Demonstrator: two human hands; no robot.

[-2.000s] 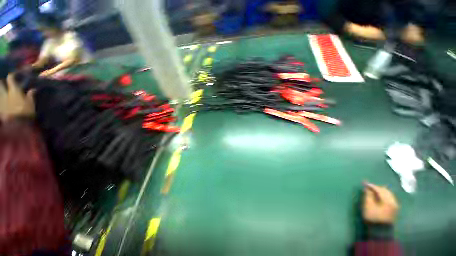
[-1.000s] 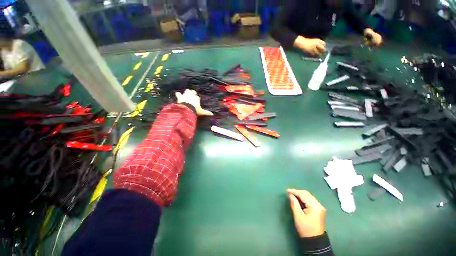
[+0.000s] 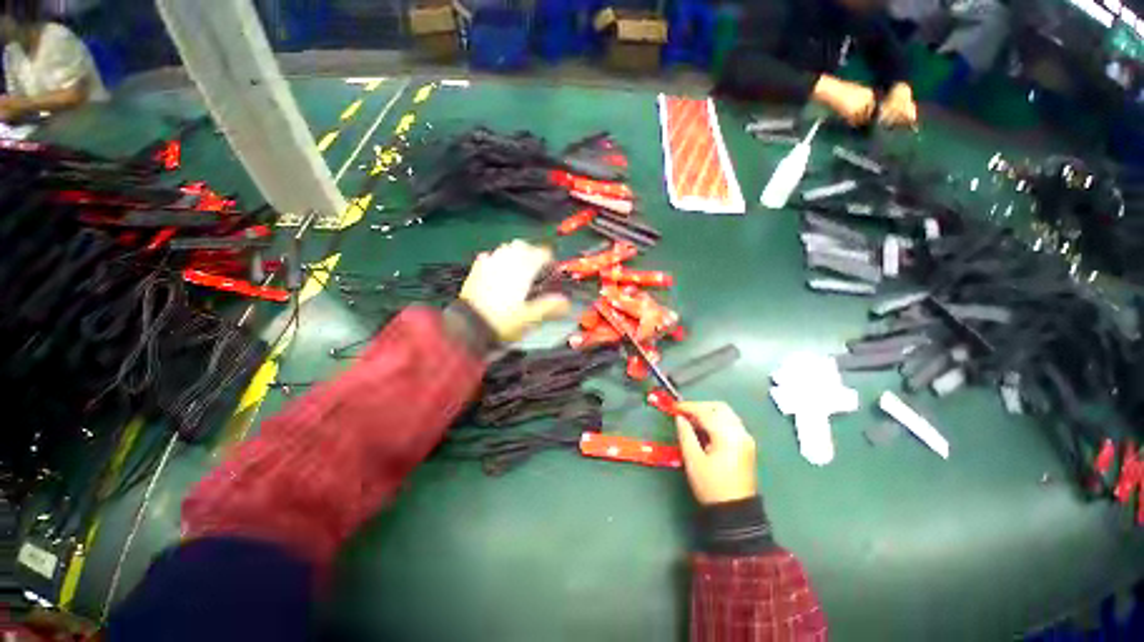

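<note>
Black antenna cables [image 3: 540, 383] with red-backed adhesive bars [image 3: 627, 307] lie spread in front of me. My left hand [image 3: 512, 291] is over the cables, fingers spread, just left of the red bars; whether it holds any cable is hidden. My right hand [image 3: 718, 449] pinches a thin dark bar with a red end, which points up-left across the red bars. A single red bar [image 3: 630, 449] lies just left of my right hand.
A large cable pile [image 3: 100, 270] lies left of the post [image 3: 257, 113]. A grey-bar pile [image 3: 1004, 314], white cloth [image 3: 813, 404], white strip [image 3: 915, 424], bottle [image 3: 788, 173] and red-strip sheet [image 3: 700, 153] lie right and beyond. Another worker's hands [image 3: 866, 103] are opposite.
Cables and red bars have been drawn toward me and spread out. My left hand has moved slightly nearer the red bars. My right hand has moved up-left and taken hold of a dark bar.
</note>
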